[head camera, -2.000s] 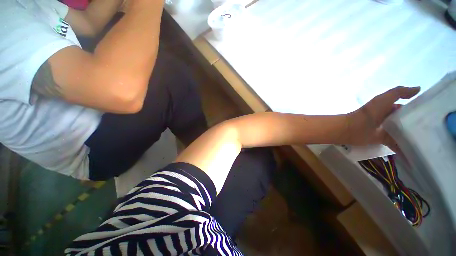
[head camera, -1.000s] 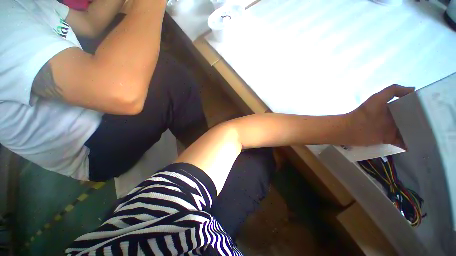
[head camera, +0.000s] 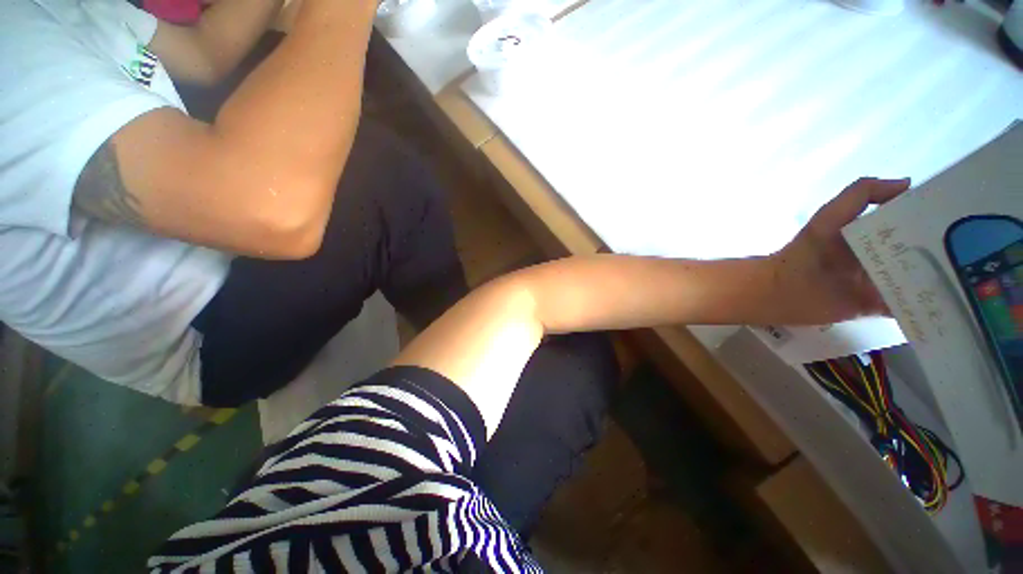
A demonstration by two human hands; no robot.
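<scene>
My left hand [head camera: 836, 264] is at the left edge of a white box lid [head camera: 937, 258] on the right, thumb out along its upper side, other fingertips hidden behind it. The lid shows a mirror picture, red print and faint lettering. It is raised and tilted over a white box base [head camera: 841, 482] and runs out of the frame. A coiled cable bundle [head camera: 903, 432], black, red and yellow, lies in the base. A white printed piece [head camera: 836, 339] shows just below my hand. My right hand is not in view.
The white-covered bench [head camera: 696, 123] has a light brown edge [head camera: 538, 196]. White round items [head camera: 507, 47] stand at its near left end. A seated person's bent arm [head camera: 269, 168] and dark-clad leg are at left. Brown cartons [head camera: 802, 510] are below the bench.
The lid has turned so that its printed face and mirror picture show more. My left hand has shifted slightly up and left. The base and cable bundle stay about the same.
</scene>
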